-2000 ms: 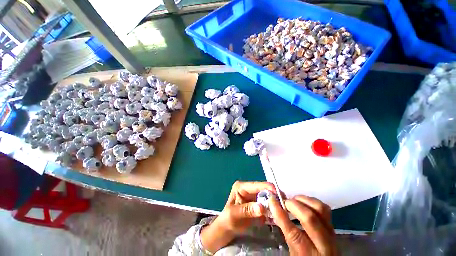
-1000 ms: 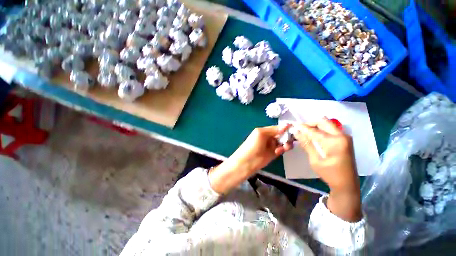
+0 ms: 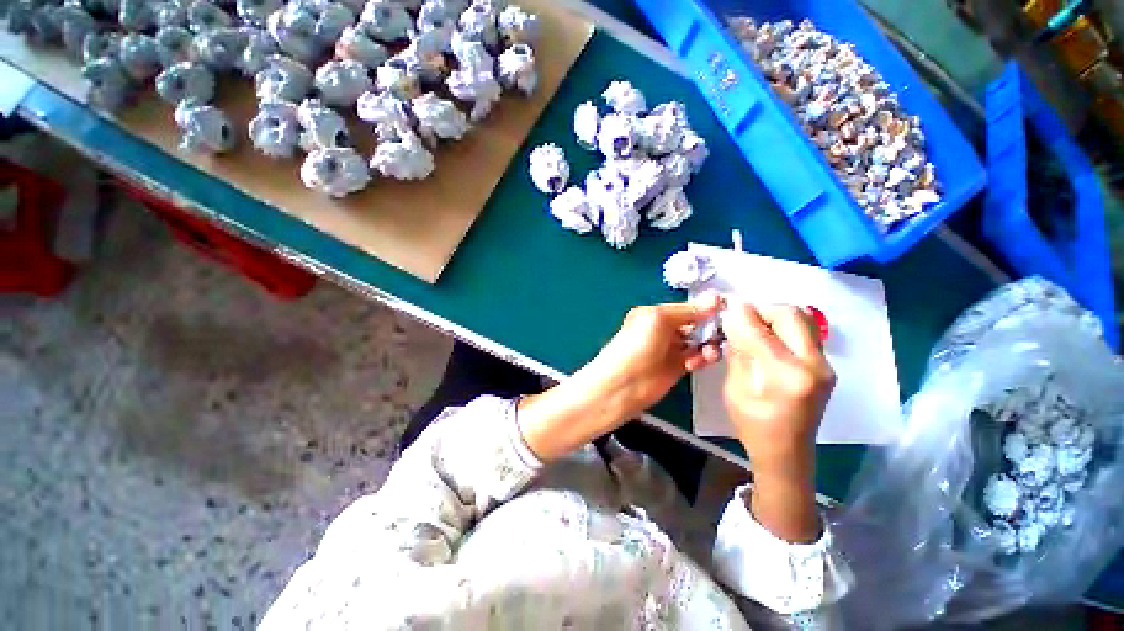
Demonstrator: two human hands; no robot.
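Note:
My left hand [image 3: 653, 358] holds a white-grey knobbly resin body [image 3: 705, 330] between thumb and fingers above the left edge of the white paper sheet [image 3: 859, 394]. My right hand [image 3: 777, 358] is right beside it, fingers bent and pinched together close to the body. A pale thin stick tip [image 3: 737, 239] shows beyond the right hand's fingers; the rest of the stick is hidden or blurred. The red cap [image 3: 818, 323] on the paper is partly covered by the right hand. Another resin body [image 3: 687, 268] lies at the paper's upper left corner.
A loose pile of resin bodies [image 3: 629, 166] lies on the green bench. A brown board [image 3: 425, 234] at left bears many bodies. A blue bin [image 3: 807, 197] of small parts is behind, another blue bin [image 3: 1005, 185] further right. A clear plastic bag [image 3: 912, 493] of white bodies stands at right.
The view has shifted downward and turned, so the bench sits higher in the picture. My right hand has turned, its fingers now more upright beside the body. The stick now points away past the fingers.

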